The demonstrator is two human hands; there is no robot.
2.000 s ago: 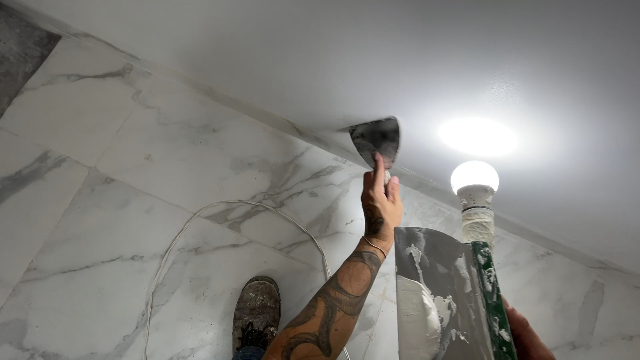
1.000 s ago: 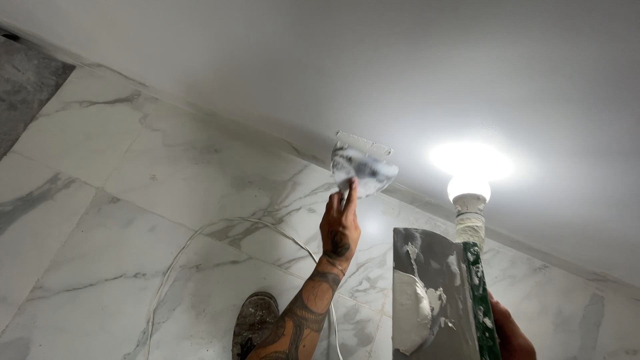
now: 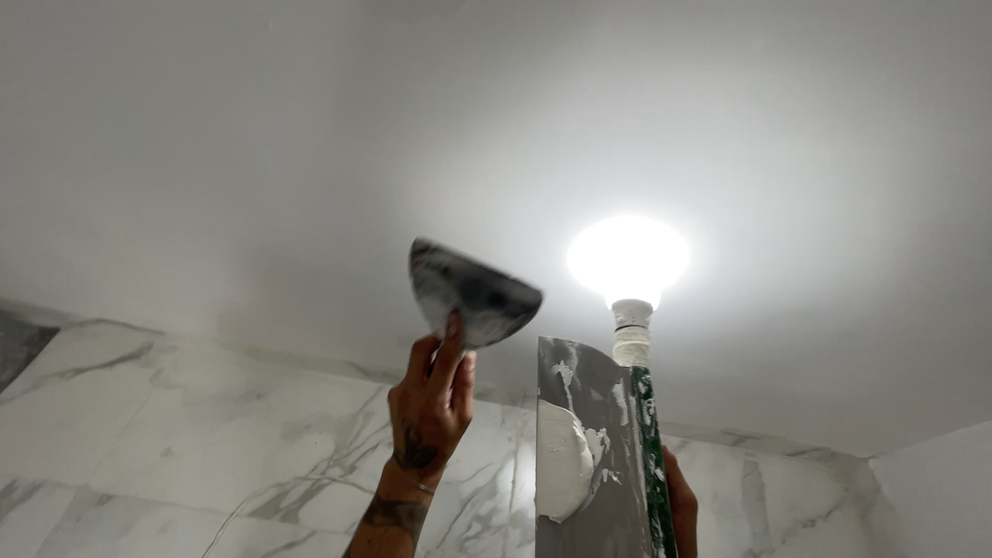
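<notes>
A putty knife with a wide, fan-shaped metal blade [image 3: 477, 298] is in my left hand [image 3: 434, 403], the index finger lying along the blade's face. Its blade is tilted and slightly blurred below the white ceiling; contact with the ceiling cannot be told. To the right, my right hand [image 3: 680, 504] grips a wide metal filling blade [image 3: 593, 480] with a green, compound-smeared back edge, and is mostly hidden behind it. A mound of white joint compound [image 3: 562, 461] sits on that blade. A lit bulb [image 3: 629, 260] in a taped socket [image 3: 632, 337] stands at the blade's upper end.
A smooth white ceiling [image 3: 232, 155] fills the upper view. Below it runs a wall of marble-look tiles [image 3: 194, 434], with a grey patch [image 3: 19, 345] at the far left. A thin cable [image 3: 225, 531] hangs at lower left. A white wall corner [image 3: 872, 459] is at right.
The view has tilted up to more ceiling, and the shoe has left it. My left hand has moved the putty knife away from the tile edge, turning its blade. My right hand still holds the wide blade.
</notes>
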